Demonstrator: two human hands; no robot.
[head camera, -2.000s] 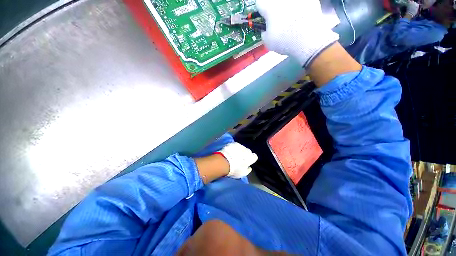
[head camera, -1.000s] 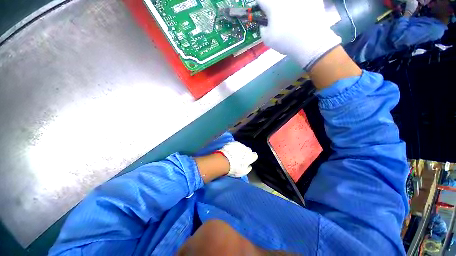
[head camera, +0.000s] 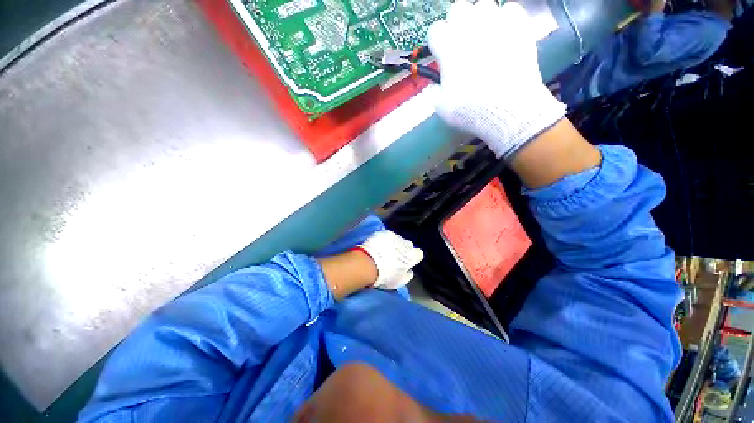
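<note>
A green circuit board (head camera: 331, 41), solder side up, lies on a red foam pad (head camera: 331, 136) at the top of the view and is cut off by the edge. My right hand (head camera: 488, 70), in a white glove, holds side cutters (head camera: 403, 63) with red and black handles. Their jaws are over the board near its lower edge; whether they touch it I cannot tell. My left hand (head camera: 392, 259), in a white glove with a red cuff edge, rests low in front of my body, away from the board. Its fingers are curled and I see nothing in it.
A shiny metal plate (head camera: 149, 190) lies on the green bench edge (head camera: 273, 223). Below the bench stands a black bin (head camera: 430, 248) with a red pad (head camera: 488, 235) in it. A white cable (head camera: 572, 29) lies at the top. Another person's blue sleeve (head camera: 678, 49) is at the upper right.
My right hand has moved the cutters down over the board, toward its lower edge. The cutters' jaws now show more apart from the handles' side. My left hand has barely moved.
</note>
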